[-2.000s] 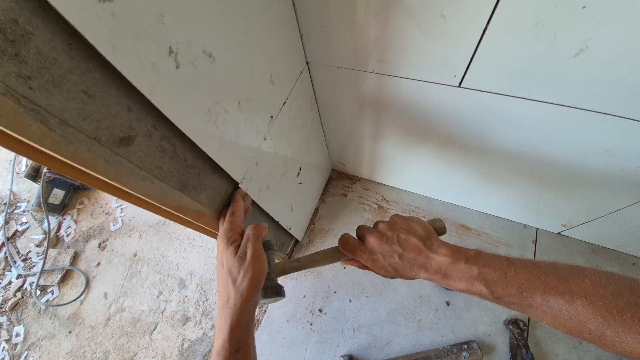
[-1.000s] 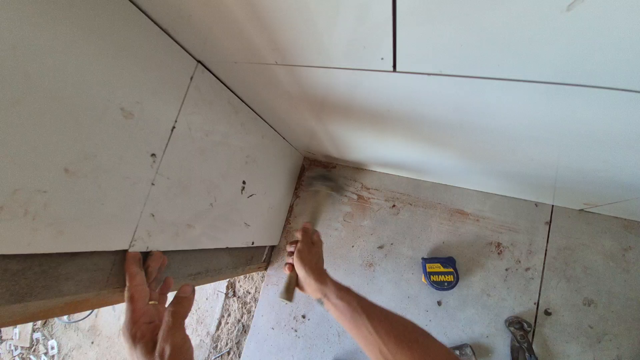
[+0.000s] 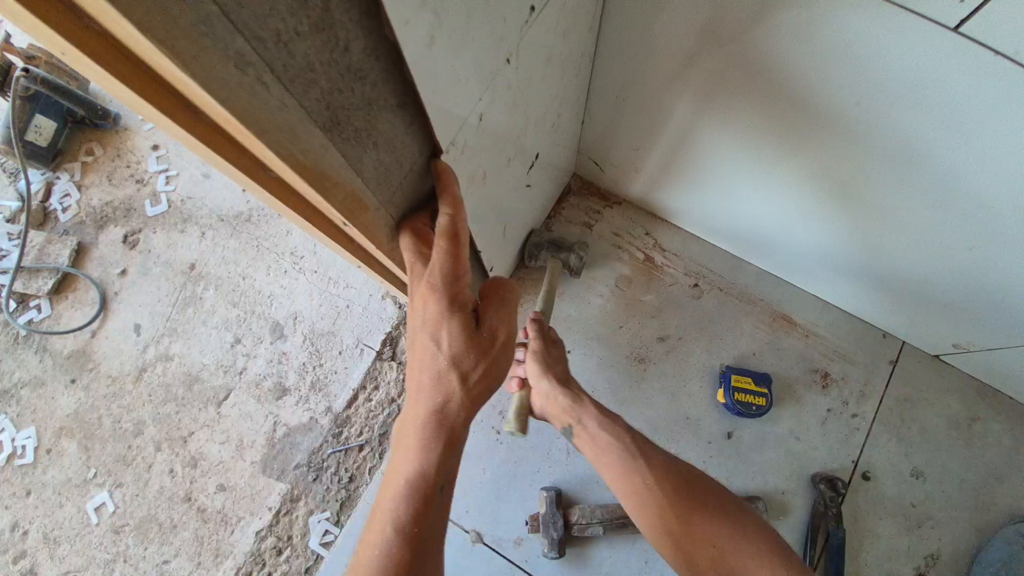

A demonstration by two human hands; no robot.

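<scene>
My right hand [image 3: 546,364] grips the wooden handle of a mallet [image 3: 558,252], whose dark head is against the foot of the white wall tile [image 3: 512,136] near the corner. My left hand [image 3: 458,320] holds no tool; its fingers rest on the tile's edge, beside the dark strip [image 3: 336,80] of the door opening. A blue Irwin tape measure [image 3: 745,391] sits on the grey floor tile. Below, a small sledgehammer [image 3: 552,522] lies on the floor, its handle partly hidden by my right forearm.
Pincers [image 3: 826,520] lie at the lower right. A wooden door frame [image 3: 240,152] runs diagonally at the left. Beyond it, a corded power tool [image 3: 48,120], its cable and white plastic tile spacers [image 3: 66,198] lie on rough concrete. A broken concrete edge [image 3: 360,448] borders the floor tiles.
Two seconds ago the mallet head was beside my left hand at the tile's outer edge; now it is at the wall's foot, on the inner side. The view has shifted.
</scene>
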